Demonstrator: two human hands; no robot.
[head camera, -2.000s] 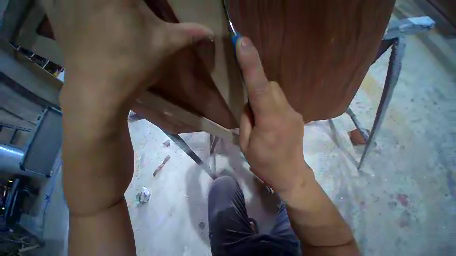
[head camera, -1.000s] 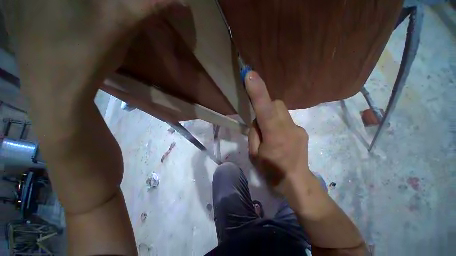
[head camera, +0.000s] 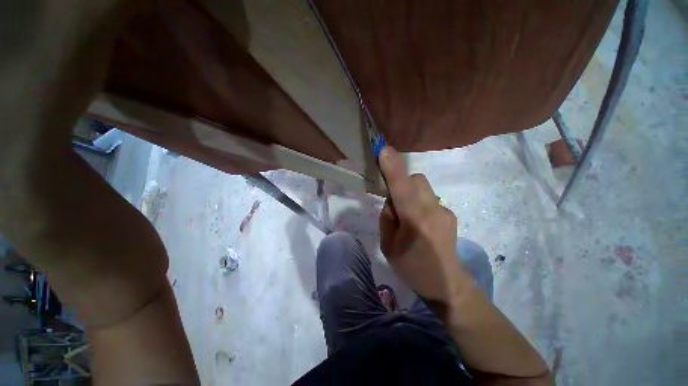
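Note:
My right hand grips a utility knife with a blue part at its front, index finger laid along it. The knife lies along the edge between the reddish-brown veneered panel and a pale wood strip, near the panel's lower corner. A thin silver line runs up that edge from the knife. A second pale strip meets the first near the knife. My left arm fills the left side, blurred and close; its hand is cut off by the top edge, so its grip is hidden.
A grey metal sawhorse leg stands at the right, another below the carcass. A reddish block lies by the right leg. A small crumpled item is on the stained floor. My knees are below the carcass. Dark equipment is at lower left.
My right hand and the knife have moved down along the edge towards the lower corner. My left hand has gone out of the top of the picture. The view has shifted.

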